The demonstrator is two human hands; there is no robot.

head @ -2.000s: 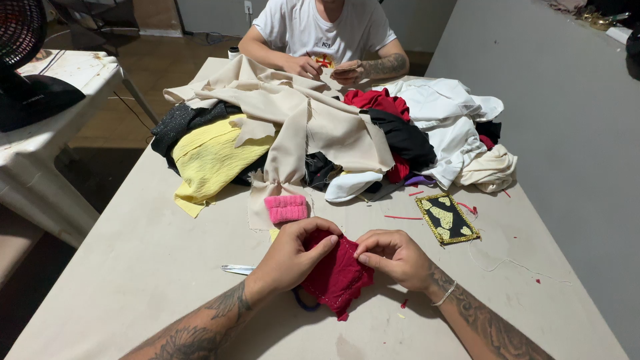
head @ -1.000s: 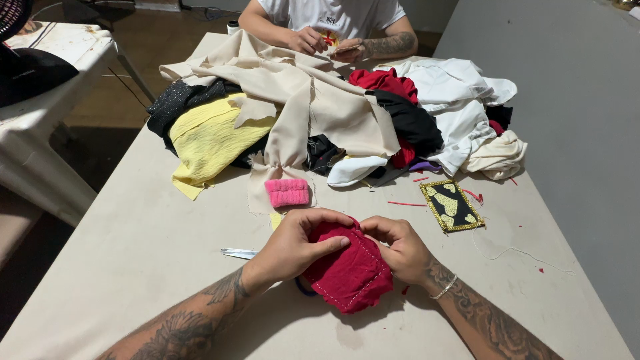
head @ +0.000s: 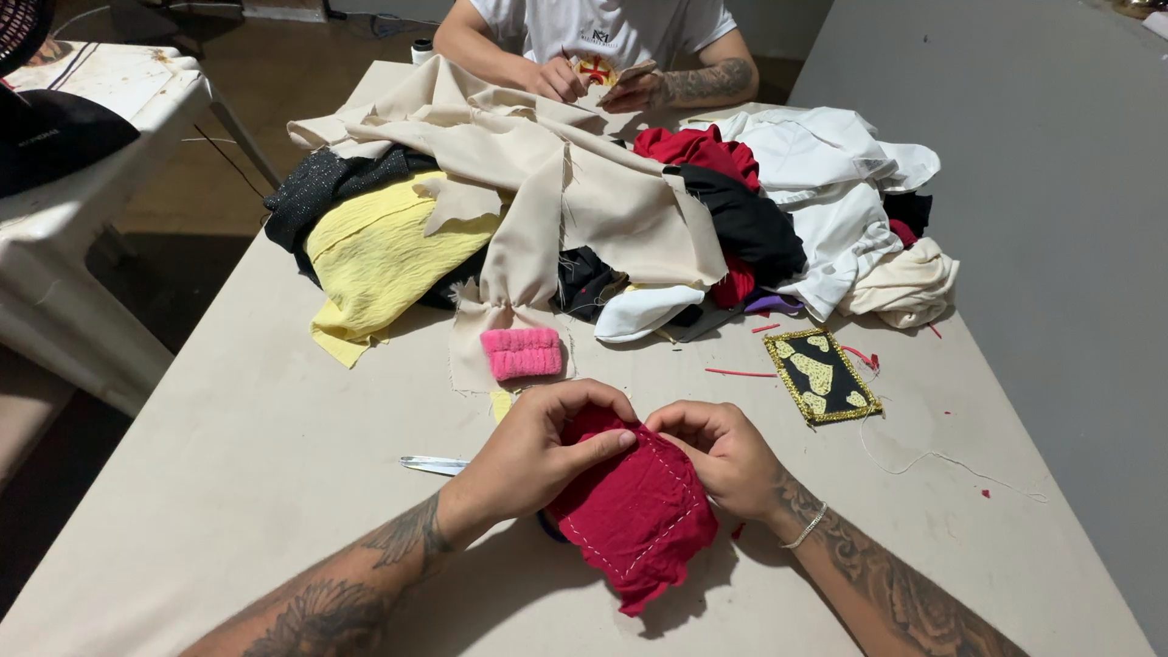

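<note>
A red fabric piece (head: 630,511) with white running stitches along its edges hangs between my hands over the table. My left hand (head: 547,447) pinches its upper left edge between thumb and fingers. My right hand (head: 721,452) grips the upper right edge, its fingertips close to the left ones. Whether a needle is held cannot be seen. Scissors (head: 433,465) lie partly beneath my left hand, blades showing. A pink terry band (head: 522,353) rests beyond the left hand, on beige cloth. To the right lies a black patch (head: 821,376) with gold hearts and a gold border.
A heap of fabric spans the table's far part: beige cloth (head: 511,151), yellow cloth (head: 392,246), black cloth (head: 744,219) and white cloth (head: 821,173). Another person (head: 598,55) sits opposite, holding something small. Loose thread (head: 949,459) and red scraps lie at right. A white plastic table (head: 100,173) stands left.
The red fabric, bunched and tilted two seconds ago, now hangs more spread out, with its stitched lines facing the view. Both hands have stayed on its upper edge.
</note>
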